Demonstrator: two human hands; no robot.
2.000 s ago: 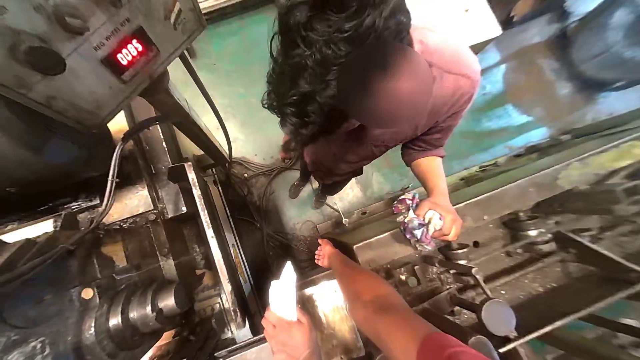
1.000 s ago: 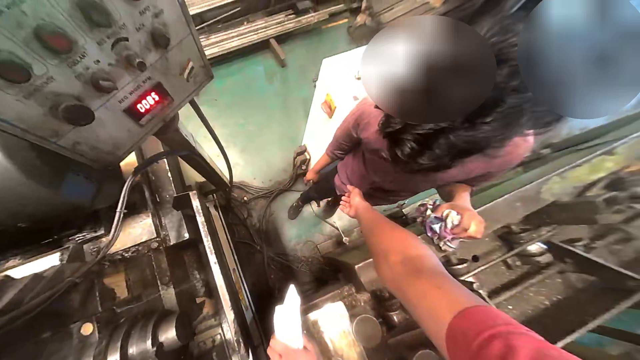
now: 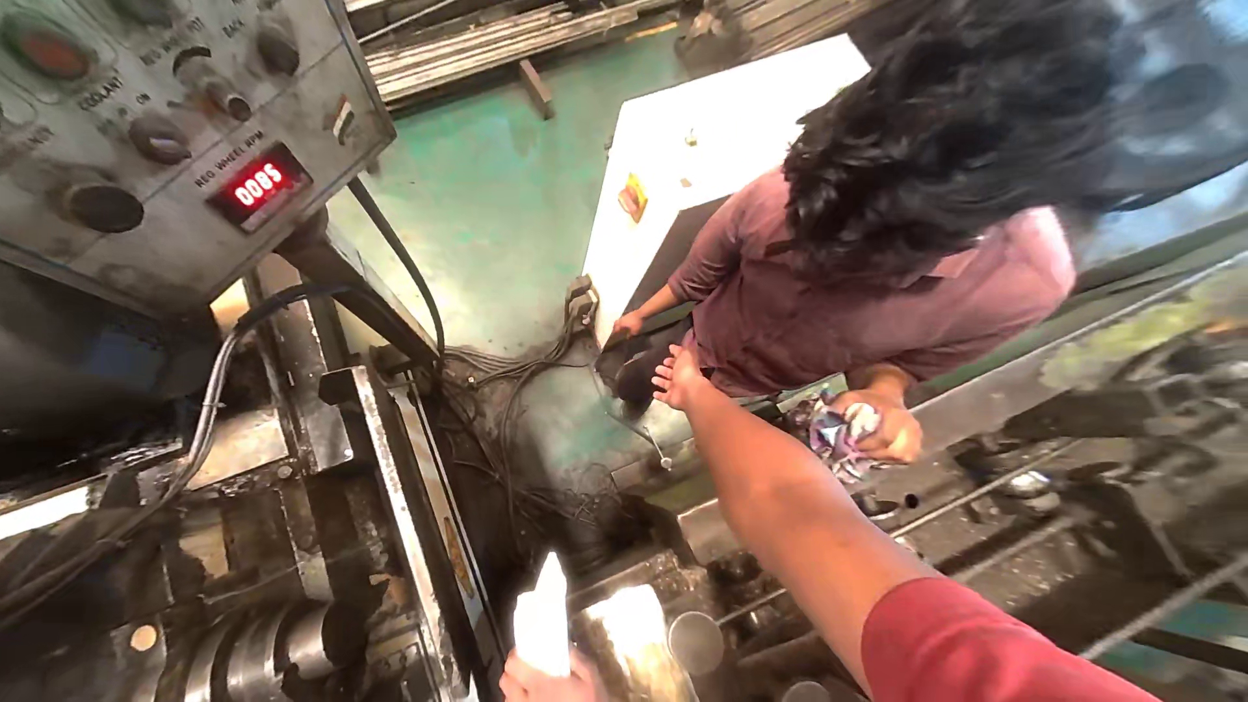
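Observation:
At the lower middle, my left hand [image 3: 551,681] grips a white object [image 3: 542,614] with a pointed top, too overexposed to identify. My right hand [image 3: 680,378] reaches out at the centre, fingers apart and holding nothing, beside the shirt of a co-worker [image 3: 809,302]; whether it touches the shirt cannot be told. The co-worker's hand [image 3: 889,429] holds a crumpled multicoloured cloth [image 3: 837,434], to the right of my forearm. A shiny metal surface [image 3: 639,634] lies just right of the white object.
A machine control panel [image 3: 185,127] with knobs and a lit red display stands at upper left. Below it are cables [image 3: 219,361] and ribbed metal machine parts [image 3: 258,653]. A white cabinet [image 3: 721,107] stands behind the co-worker. Metal rods [image 3: 985,487] run at right.
My right arm has extended farther, toward the co-worker. The co-worker, upright now, was bent over two seconds ago. The view has shifted, showing more of the panel and cabinet.

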